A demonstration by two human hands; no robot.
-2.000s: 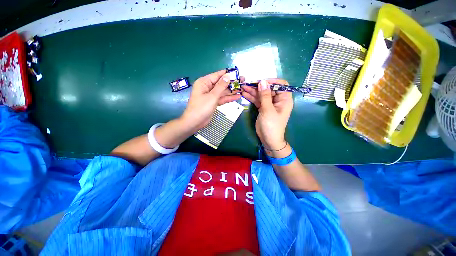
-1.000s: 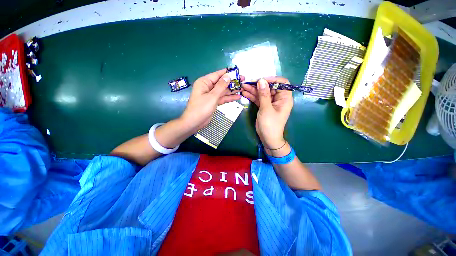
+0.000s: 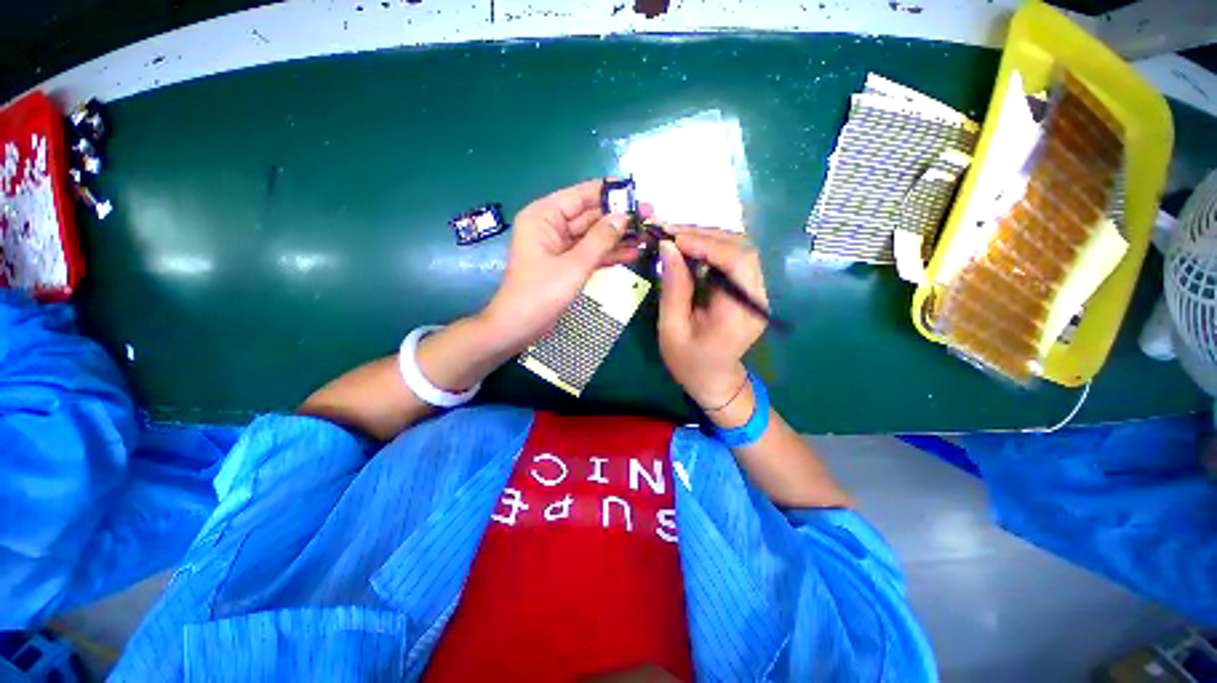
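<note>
My left hand holds a small dark module with a pale centre between thumb and fingers. My right hand grips dark tweezers, slanting down to the right, with the tip at the module's lower edge. The tip itself is too small to make out. A second module lies on the green tabletop left of my hands. A striped adhesive sheet lies below my hands, near my chest. A bright white sticker sheet lies just beyond them.
A stack of striped sheets lies at the right beside a yellow basket holding amber sheets. A white fan stands at the right edge. A red tray with white pieces is far left. Blue sleeves show at both sides.
The tweezers have swung from nearly level to slanting down to the right. My right hand has turned and shifted slightly left. The module in my left hand is tilted differently.
</note>
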